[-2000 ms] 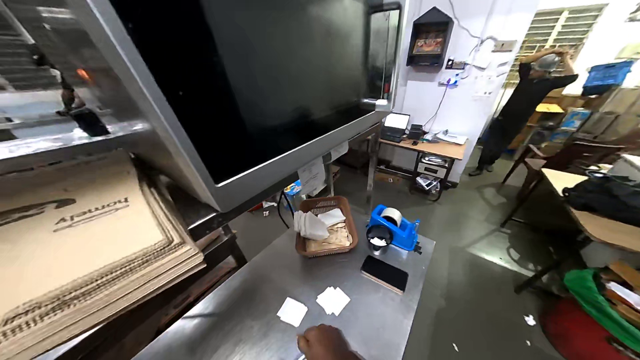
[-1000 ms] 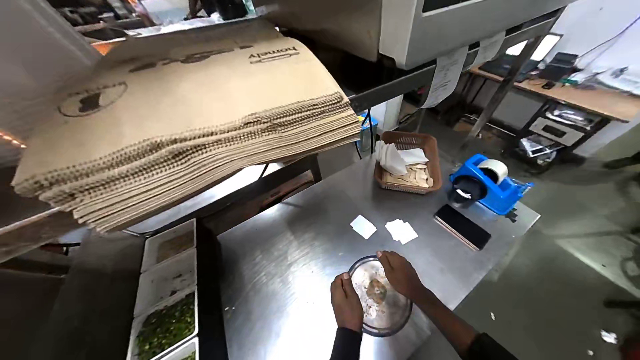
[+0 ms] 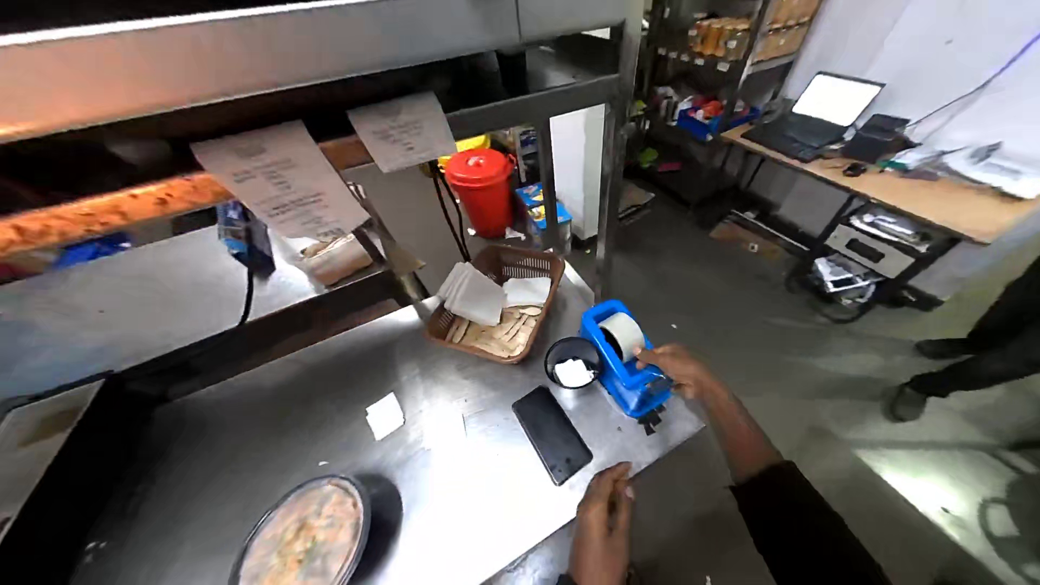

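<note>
My right hand (image 3: 678,370) is at the blue tape dispenser (image 3: 630,390), its fingers touching the clear tape roll (image 3: 624,335); whether they pinch tape cannot be told. Near the front edge of the steel table (image 3: 268,406) is my left hand (image 3: 604,516), with nothing visible in it, below a black phone (image 3: 552,435). Beside the dispenser sits a small black cup (image 3: 572,363) with white paper pieces. A brown plastic basket (image 3: 556,280) holds white napkins and wooden spoons. A round lidded food container (image 3: 305,532) stands at lower left, with small white paper squares (image 3: 384,416) behind it.
Printed slips (image 3: 280,180) hang from the metal shelf above the table. Behind stands a red lidded bucket (image 3: 479,191). A laptop (image 3: 821,114) rests on a wooden desk (image 3: 918,191) at the back right. A person's legs (image 3: 983,341) show at the right edge.
Both hands have left the round container and moved right, the right one to the tape dispenser. The view has turned, and the stacked cardboard is out of sight.
</note>
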